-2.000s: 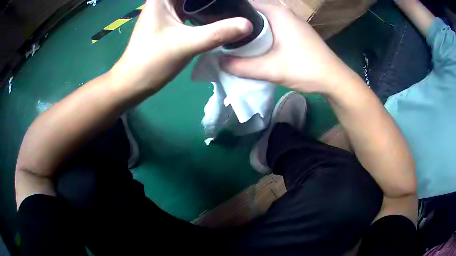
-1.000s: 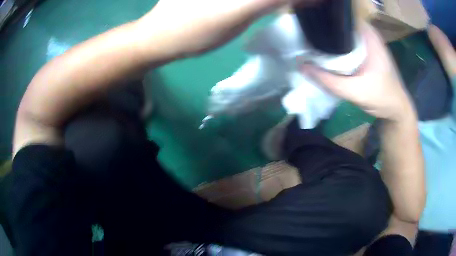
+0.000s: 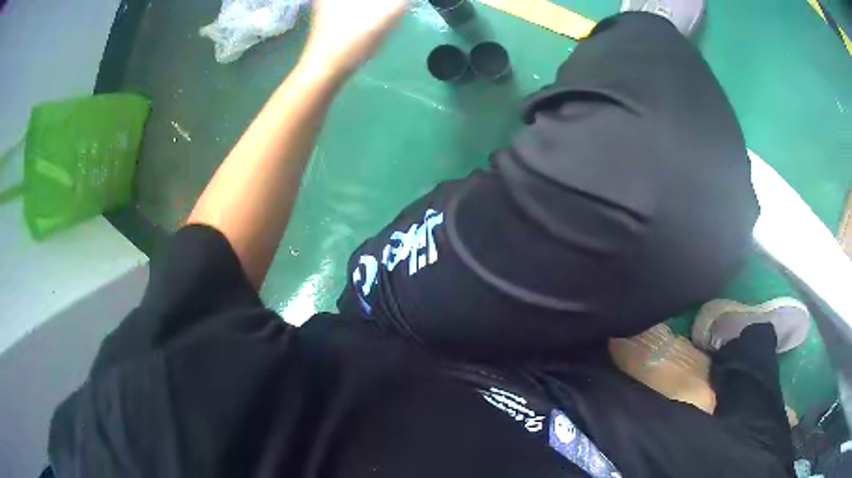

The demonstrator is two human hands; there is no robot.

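My left hand (image 3: pixel 360 26) is reaching out at the top edge, blurred and partly cut off. I cannot tell whether its fingers hold anything. To its right, two black hollow cylinders (image 3: pixel 448 63) stand side by side on the green floor, their round open mouths facing up. Another black cylinder (image 3: pixel 452 9) is just beyond them, cut off by the top edge. My right hand is not in view.
A crumpled clear plastic bag (image 3: pixel 250 25) lies upper left. A green bag (image 3: pixel 86 163) is at the far left. My black-clothed leg fills the middle. Yellow tape (image 3: pixel 551 16), cardboard (image 3: pixel 665 364), grey shoes (image 3: pixel 752 324) and an unclear pale band (image 3: pixel 794 224) also show.
The view has swung to the left. My left hand is away from the cylinder and cloth that my right hand was holding. Those and my right hand have left the picture.
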